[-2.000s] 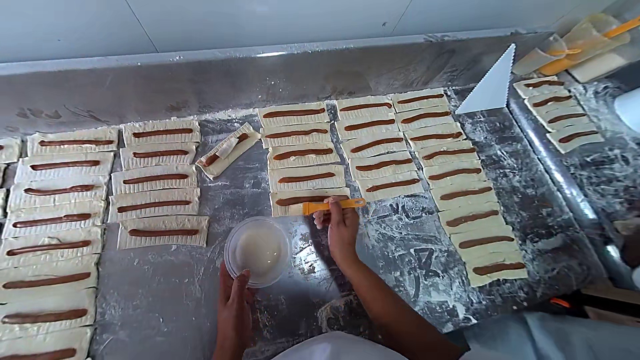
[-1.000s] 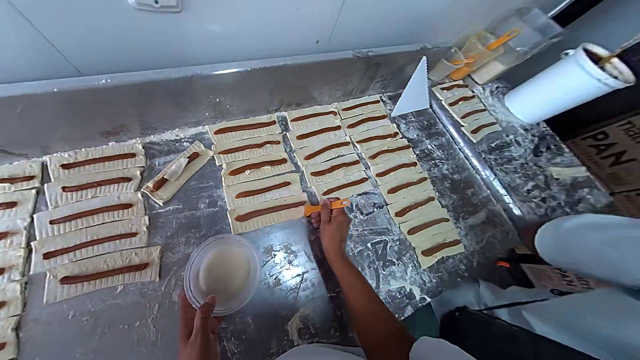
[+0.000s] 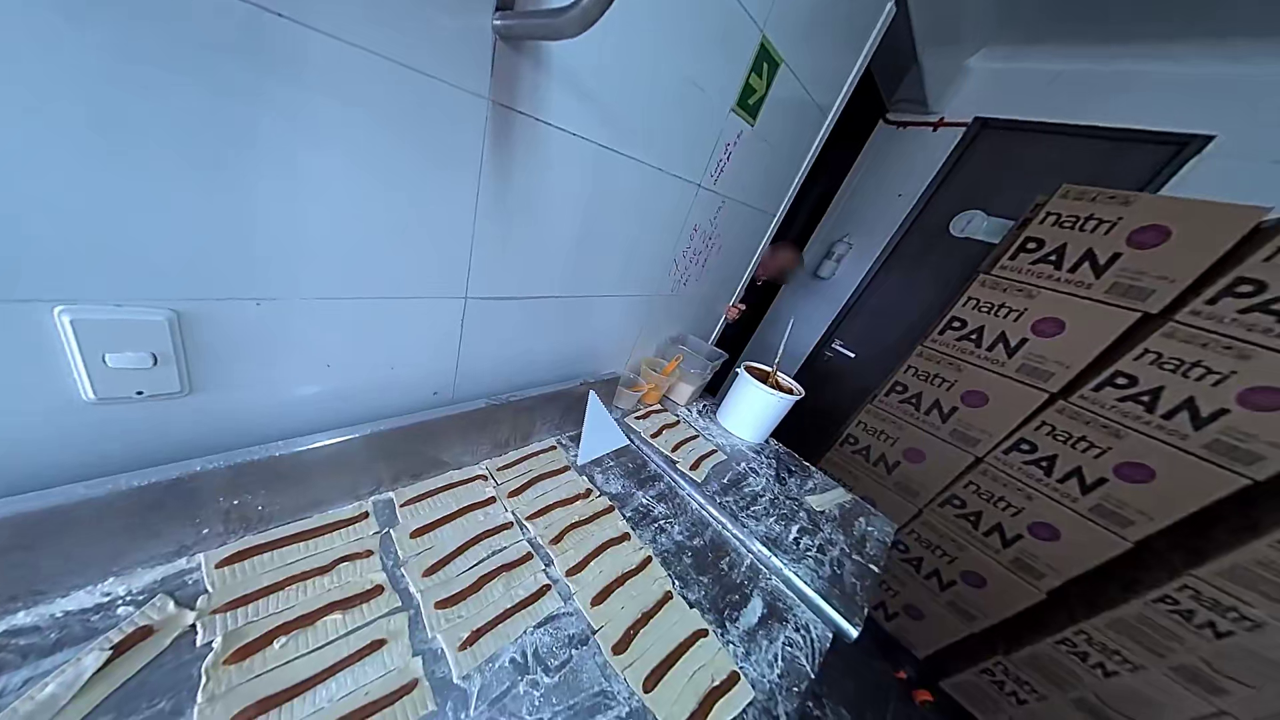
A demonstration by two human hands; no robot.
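Neither my left hand nor my right hand is in view. Columns of flat dough strips lie on the floured metal worktop, each strip with a line of brown filling: one column at the left [image 3: 295, 590], one in the middle [image 3: 470, 560], a longer one [image 3: 620, 570] to its right. A partly folded dough strip [image 3: 110, 655] lies at the bottom left. A white serrated triangular scraper [image 3: 600, 432] stands near the back edge. Beyond a metal bar [image 3: 745, 540] lies a short row of filled strips [image 3: 675, 437].
Plastic containers [image 3: 655, 380], one with an orange utensil, and a white bucket of brown filling [image 3: 760, 402] stand at the back right. Stacked cardboard boxes [image 3: 1040, 340] are on the right. A person [image 3: 775, 275] is at the doorway. A tiled wall [image 3: 250, 200] rises behind the worktop.
The view has swung up and to the right, so both hands, the round tub and the orange-handled tool have left the frame. The person at the doorway now shows.
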